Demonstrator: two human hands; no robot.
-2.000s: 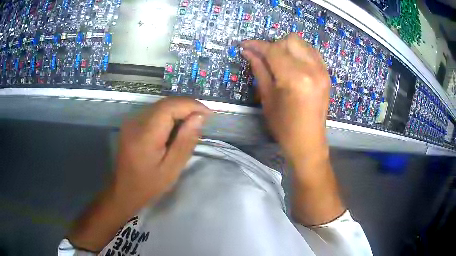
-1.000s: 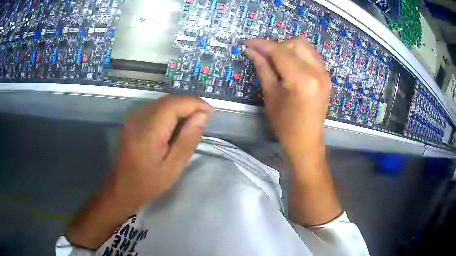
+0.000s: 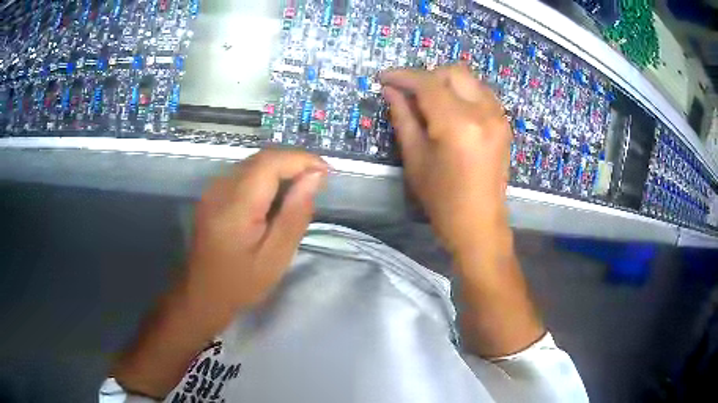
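Observation:
A populated circuit board panel (image 3: 331,102) with rows of small blue, red and white parts lies along the pale rail. My right hand (image 3: 457,146) is over this panel, palm down, with thumb and index fingertips close together just above the board surface; whether a part is between them cannot be seen. My left hand (image 3: 256,220) is at the near rail, fingers curled and thumb near the index finger; its palm is hidden and no part shows in it.
The near conveyor rail (image 3: 118,145) runs across the view. A plain silvery carrier plate (image 3: 228,55) lies between panels. More panel (image 3: 86,71) is at left. A green pile (image 3: 636,35) is beyond the far rail at upper right. A blue object (image 3: 630,261) is at lower right.
Both hands keep nearly the same pose and place. The view and the board have shifted slightly.

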